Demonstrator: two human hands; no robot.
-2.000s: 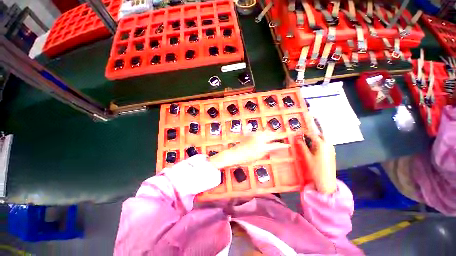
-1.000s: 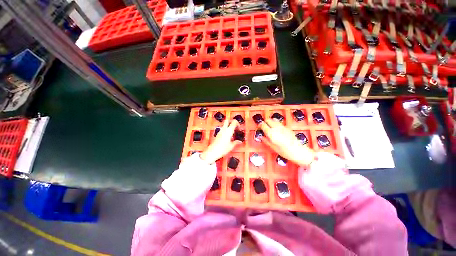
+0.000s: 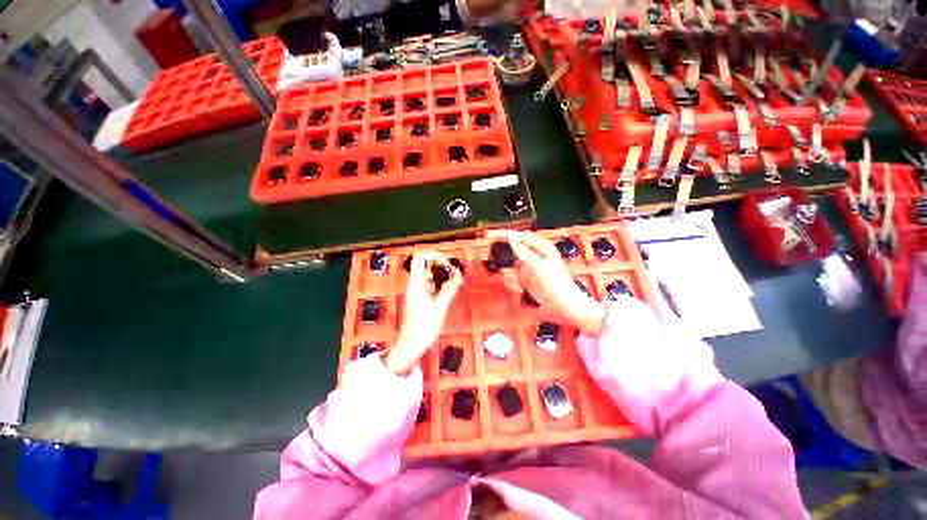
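Note:
The orange-red compartment tray [image 3: 478,439] lies in front of me, with dark watch heads [image 3: 509,399] in many of its pockets. My left hand [image 3: 425,310] is over the upper left middle of the tray and holds a dark watch head [image 3: 441,272] between its fingertips. My right hand [image 3: 539,272] is to its right, over the upper rows, and holds another dark watch head [image 3: 501,254]. The hands are apart. Pockets between and below the hands show bare red. My hands and sleeves hide some pockets.
A second red tray [image 3: 386,182] of watch heads stands beyond on a green board, with two loose watch heads and a white label [image 3: 495,183]. Right are a paper sheet [image 3: 701,279], pen [image 3: 669,298], small red box [image 3: 769,244] and trays of strapped watches [image 3: 701,127]. A metal upright [image 3: 152,183] stands left.
Both hands have lifted from the tray pockets, each now with a watch head in its fingers. Pockets in the upper middle now show bare. The view has shifted.

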